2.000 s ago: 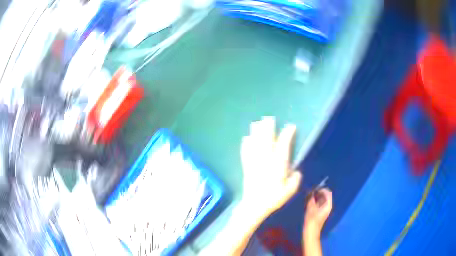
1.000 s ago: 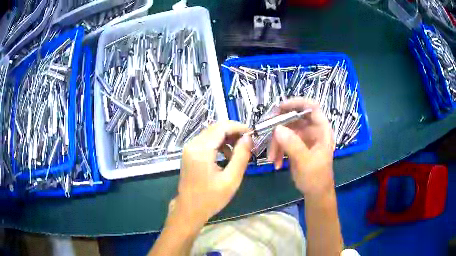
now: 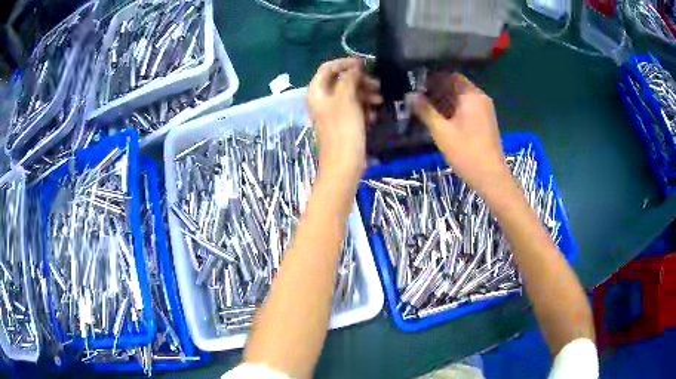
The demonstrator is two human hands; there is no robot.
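Observation:
My left hand [image 3: 341,104] is at the left side of a small bench machine with a grey-white head [image 3: 452,28] and a dark base. Its fingers are bent and partly hidden by the machine. My right hand [image 3: 463,122] is at the machine's right side, fingertips close to a small shiny metal fixture [image 3: 402,109]. Whether either hand holds a part is too blurred and shadowed to tell. A white bin [image 3: 174,222] heaped with silver metal rod parts lies under my left forearm. A blue bin [image 3: 567,237] of the same parts lies beneath my right forearm.
Stacked blue bins [image 3: 141,259] stand left of the white bin, and stacked white bins [image 3: 211,44] at upper left. A far blue bin [image 3: 645,122] is at the right. A pale cable [image 3: 348,37] loops by the machine. A red stool [image 3: 652,296] stands at lower right.
Both hands have moved forward from above the near bins, where they held a metal part between them, to the machine. The view has shifted, showing more of the machine and upper-left bins.

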